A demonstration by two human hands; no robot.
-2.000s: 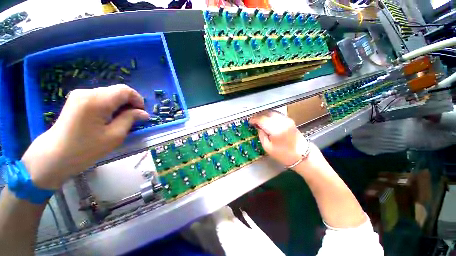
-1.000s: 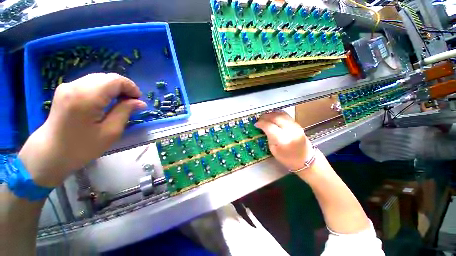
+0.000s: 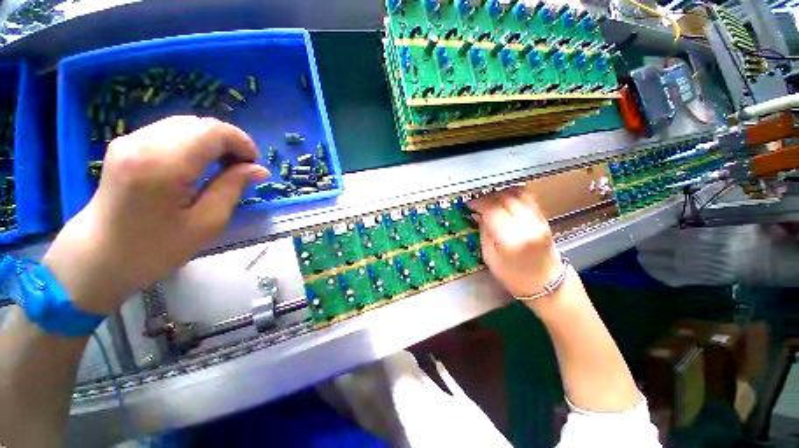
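A green circuit board panel (image 3: 385,262) with two rows of small mounted parts lies on the conveyor. My right hand (image 3: 517,241) is over the panel's right end, fingertips together at the upper row; what they hold, if anything, is hidden. My left hand (image 3: 175,197) is over the front of a blue bin (image 3: 326,114), thumb and forefinger nearly touching; I cannot tell whether a small part is between them. Dark capacitors (image 3: 302,171) lie loose in the bin, several near its front right corner. A blue strap (image 3: 48,297) is on my left wrist.
Stacked circuit boards (image 3: 504,74) stand behind the conveyor rail (image 3: 412,179). A brown rectangle (image 3: 578,191) and another board panel (image 3: 657,179) lie on the line to the right. A second blue bin (image 3: 24,157) is at the left edge. A person's pale sleeve (image 3: 701,254) shows at right.
The view has shifted, so the panel, bin and stack appear further right. My right hand stays at the panel's right end. My left hand stays over the bin, with its fingertips slightly nearer the loose capacitors.
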